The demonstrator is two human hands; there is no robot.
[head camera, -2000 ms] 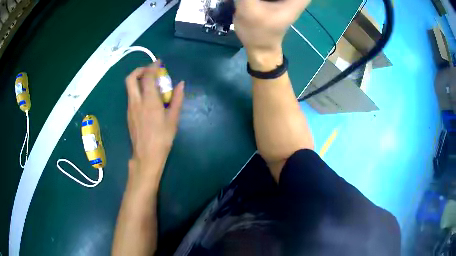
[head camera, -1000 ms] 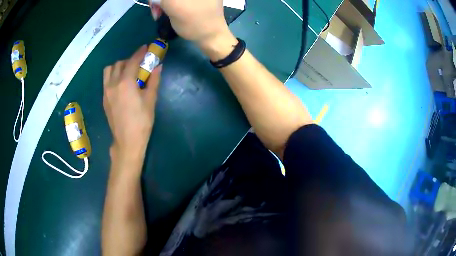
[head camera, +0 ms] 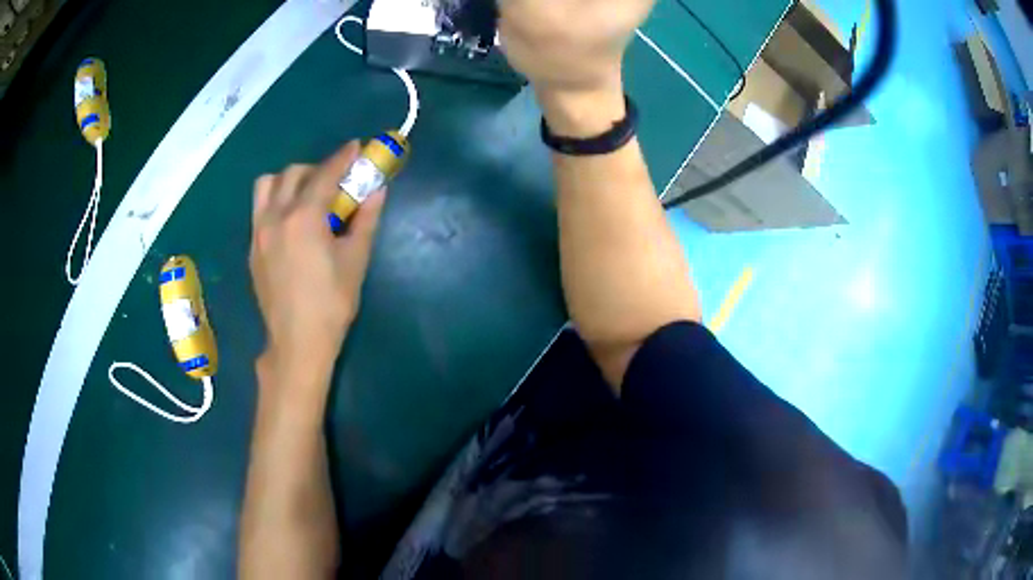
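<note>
My left hand [head camera: 304, 244] holds a yellow corded unit [head camera: 366, 179] with blue bands and a white label between thumb and fingers, just above or on the green surface. Its white cord [head camera: 409, 104] runs up from the far end toward the screw feeder [head camera: 421, 43]. My right hand [head camera: 574, 48] is at the top edge, partly cut off, beside the feeder's dark metal front. The fingers and whatever they may hold are mostly out of view. A thick black cable [head camera: 782, 168] curves down on the right.
One yellow unit [head camera: 186, 318] with a looped cord lies left of my left hand. Another unit [head camera: 92, 102] lies beyond the curved pale rail [head camera: 127, 252]. An open cardboard box [head camera: 757, 181] stands past the table edge at right.
My right hand has moved from the held unit's upper end to the right, beside the feeder. The unit stays in my left hand. The camera view has shifted a little.
</note>
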